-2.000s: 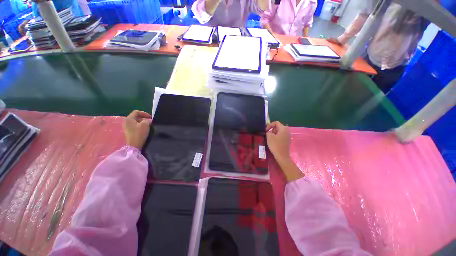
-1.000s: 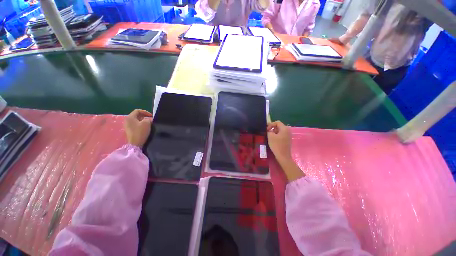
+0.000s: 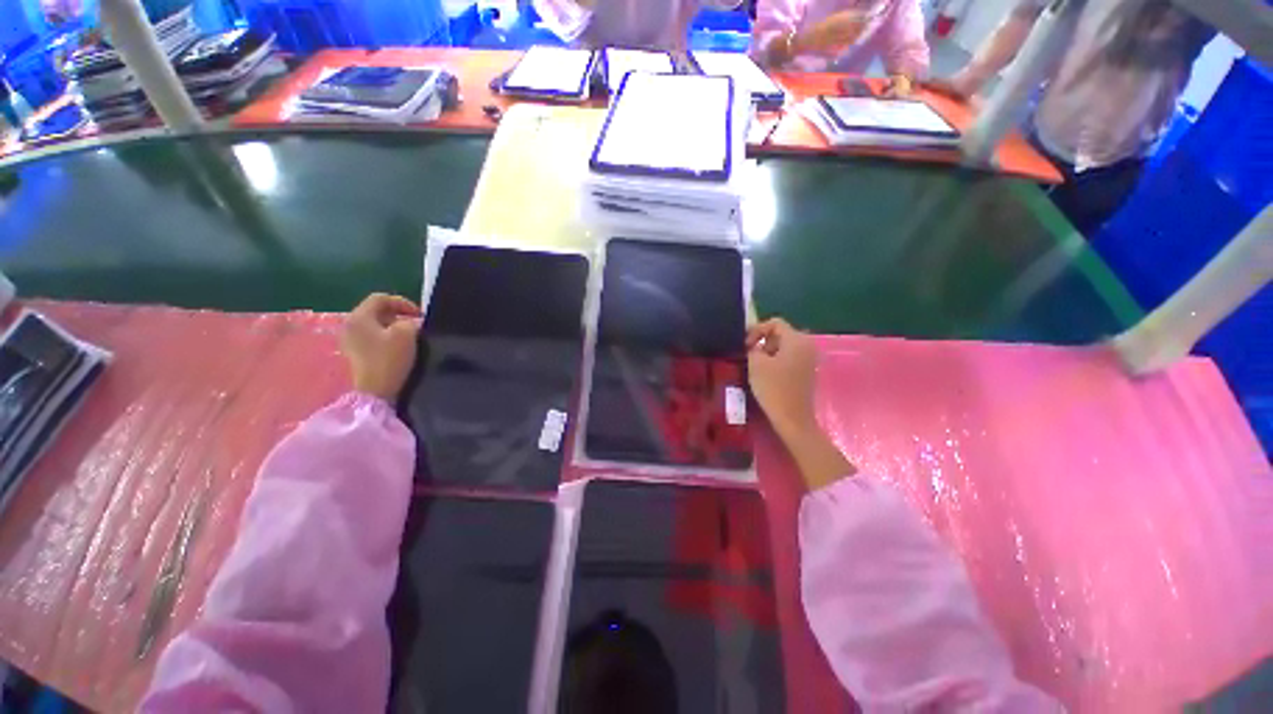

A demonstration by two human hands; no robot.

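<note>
Several black, unlit tablets lie in a two-by-two block on the pink sheet. My left hand [image 3: 380, 345] has its bent fingertips at the left edge of the far left tablet [image 3: 503, 356]. My right hand [image 3: 785, 374] has its fingertips at the right edge of the far right tablet [image 3: 667, 328]. Both far tablets lie flat on white layers and carry a small white label. The near left tablet [image 3: 472, 600] and near right tablet [image 3: 670, 558] are cut off by the bottom edge. Whether the fingers press a button is too small to tell.
A stack of tablets with a white top [image 3: 665, 128] stands on a yellowish board [image 3: 531, 181] beyond the block. A green belt [image 3: 335, 223] crosses behind the pink sheet [image 3: 1005, 516]. More tablets [image 3: 42, 384] lie at the left. People stand beyond an orange bench [image 3: 482, 84]; a pale post [image 3: 1201, 307] rises right.
The view has tilted slightly, so the tablets sit a little higher. My hands keep their places at the tablet edges. A person across the bench has moved their arms. A small blue light now shows on the near right tablet.
</note>
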